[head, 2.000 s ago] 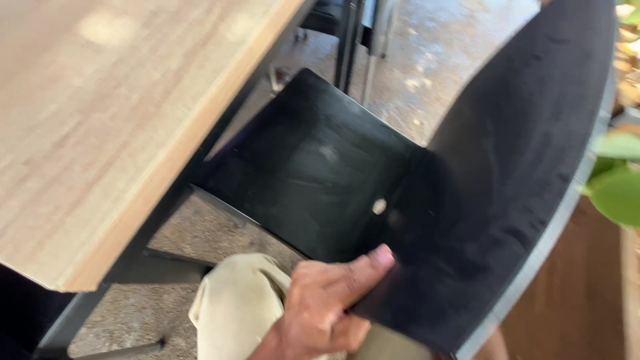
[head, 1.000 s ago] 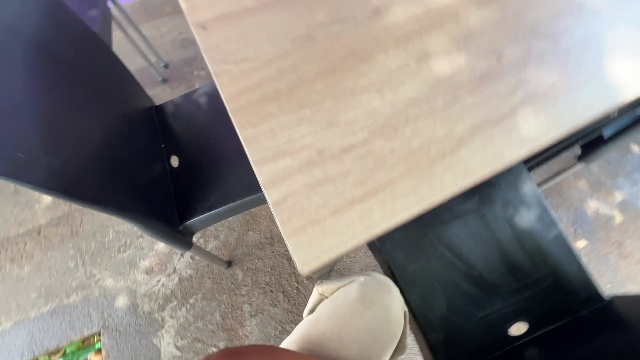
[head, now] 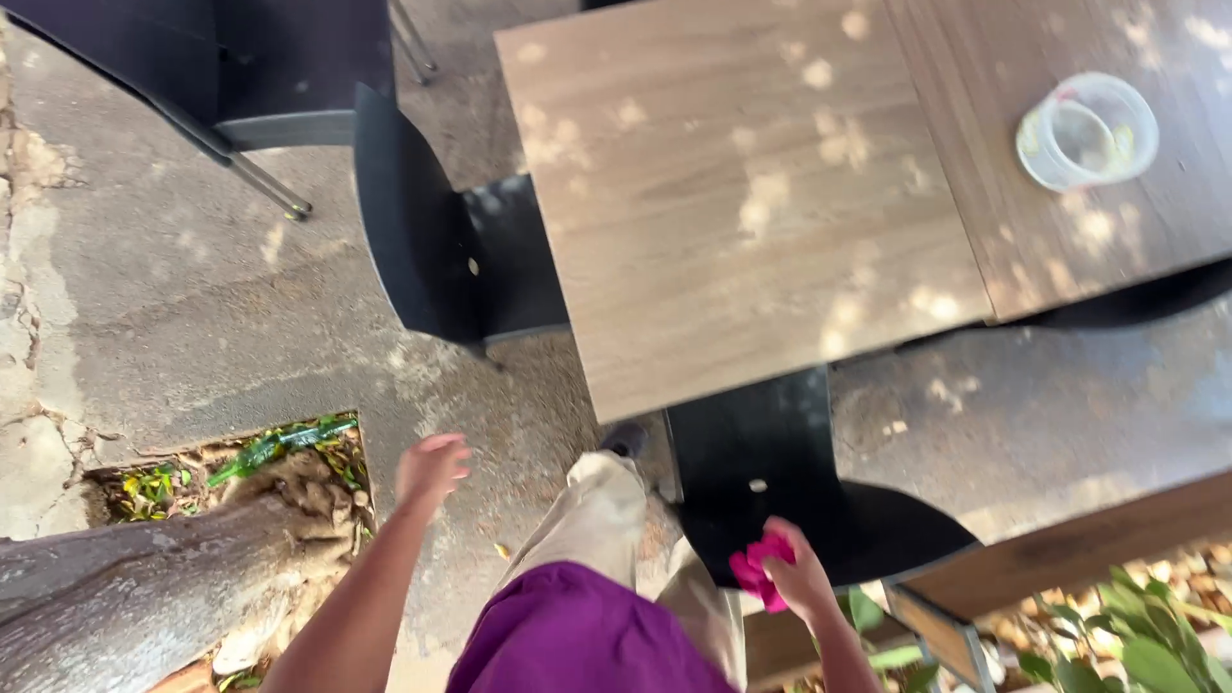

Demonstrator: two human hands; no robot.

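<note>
My left hand [head: 433, 472] hangs over the concrete floor at lower centre-left, fingers loosely apart, holding nothing. In my right hand [head: 799, 573] is a crumpled bright pink cloth [head: 760, 570], held near the backrest of a black chair [head: 756, 433]. That chair's seat reaches partly under the corner of a wood-topped table [head: 751, 212]. Another black chair [head: 419, 231] stands at the table's left edge. A clear plastic tub [head: 1088, 133] sits on the adjoining tabletop at the upper right, with a smaller round shape visible inside it.
A dark chair [head: 298, 58] with metal legs stands at the upper left. At lower left, a tree trunk [head: 144, 568] rises from a square floor opening holding leaves and a green bottle [head: 284, 445]. A wooden planter [head: 1078, 549] with green plants lies at lower right.
The view has swung widely and now takes in more of the tables. Two seconds ago one hand was at the black chair's seat and backrest; now both hands are away from the table.
</note>
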